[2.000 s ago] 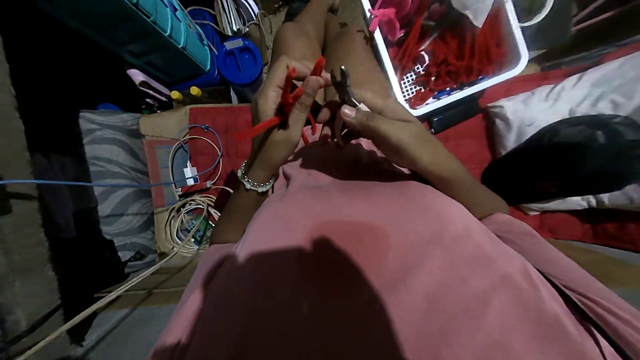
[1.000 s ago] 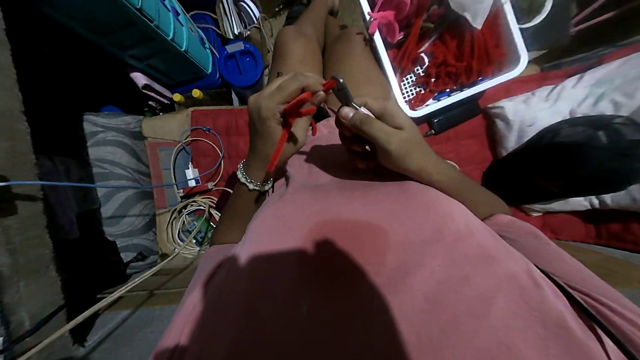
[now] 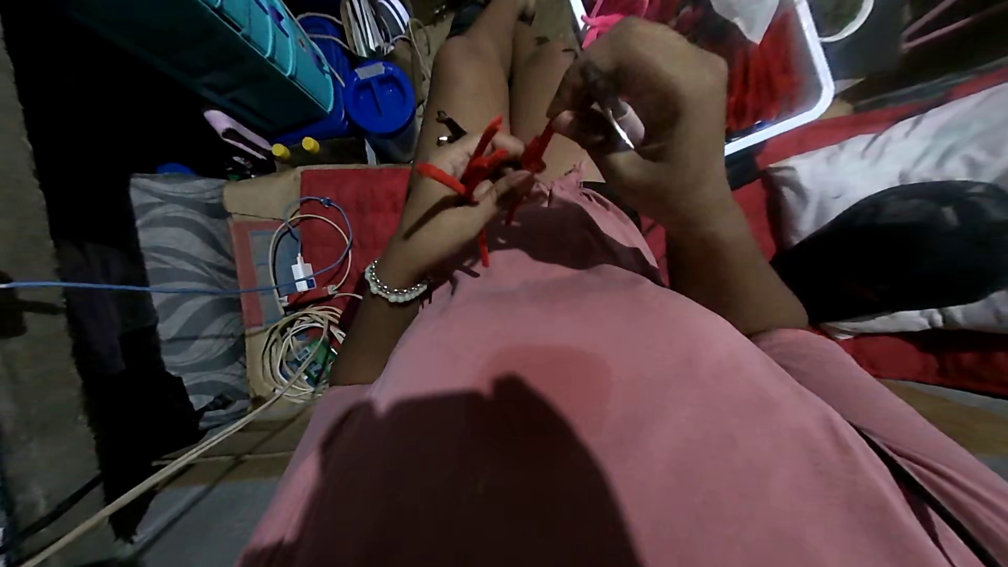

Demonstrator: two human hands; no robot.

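My left hand (image 3: 465, 197) holds a piece made of bent red fuzzy stems (image 3: 482, 167), which look like pipe cleaners, with several ends sticking out between the fingers. My right hand (image 3: 654, 118) is raised to the right of it. Its thumb and fingertip pinch the tip of a red stem that runs up from the left hand. A metal tool (image 3: 618, 126), perhaps pliers or cutters, lies in the right palm, mostly hidden by the fingers. A beaded bracelet (image 3: 394, 285) circles the left wrist.
A white plastic basket (image 3: 823, 94) with many red stems stands beyond the right hand. Coiled cables (image 3: 303, 354) and a grey patterned cushion (image 3: 189, 291) are at left. A blue-lidded container (image 3: 380, 94) and a teal crate (image 3: 236, 59) stand upper left. A white pillow (image 3: 890, 150) lies at right.
The right hand has moved up and away from the left hand, drawing on a red stem. The tool's jaws were near the red piece earlier and now sit back in the palm.
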